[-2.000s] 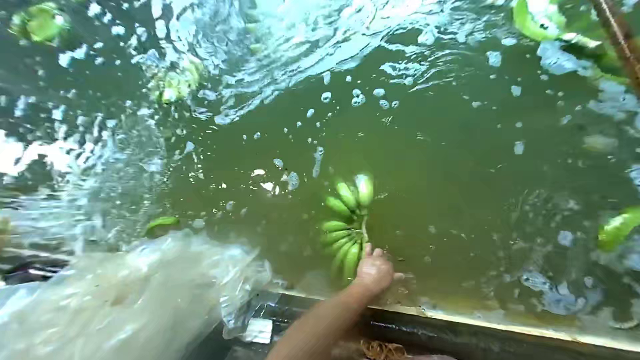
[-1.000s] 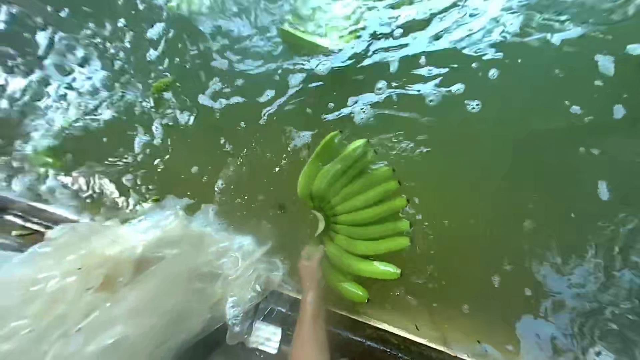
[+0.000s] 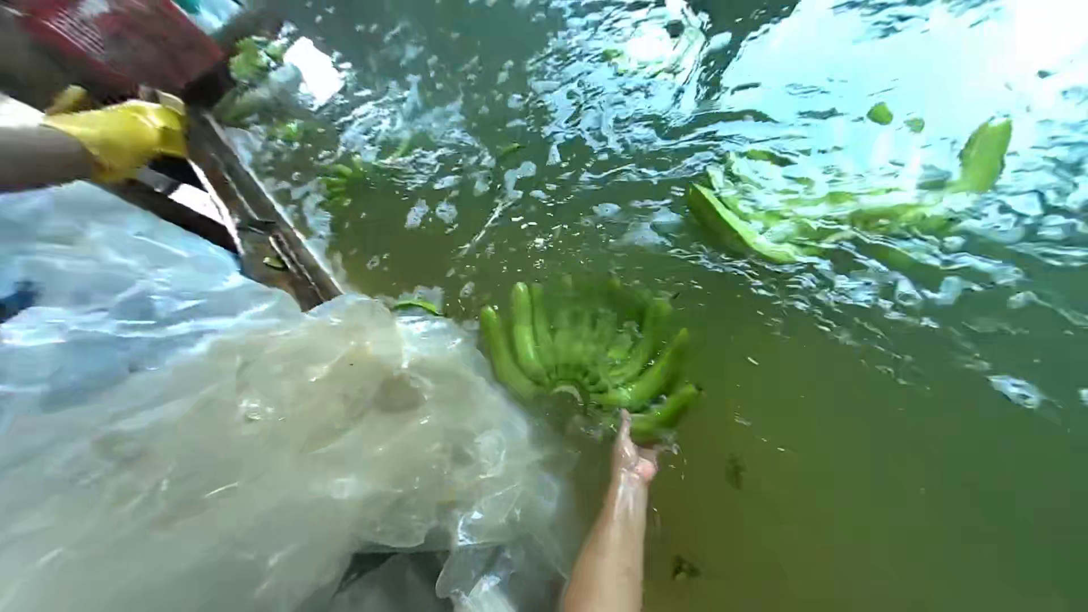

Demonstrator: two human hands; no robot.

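Observation:
A hand of green bananas (image 3: 586, 348) lies partly under the greenish water, its fingers fanned up and outward from the pale cut crown. My right hand (image 3: 636, 459) reaches up from the bottom and grips its lower right side, with the thumb against the lowest bananas. The other fingers are partly hidden beneath the fruit and in the water. My left hand is not in view.
Crumpled clear plastic sheeting (image 3: 340, 442) fills the lower left. Another person's yellow-gloved hand (image 3: 140, 136) is by a worn frame (image 3: 263, 221) and a red crate (image 3: 119, 42). Green pieces (image 3: 739, 225) and more bananas (image 3: 342, 180) float beyond.
The banana hand has turned from pointing right to fanning upward, with my right hand now at its lower right side. The view has swung left, bringing in the gloved hand and frame.

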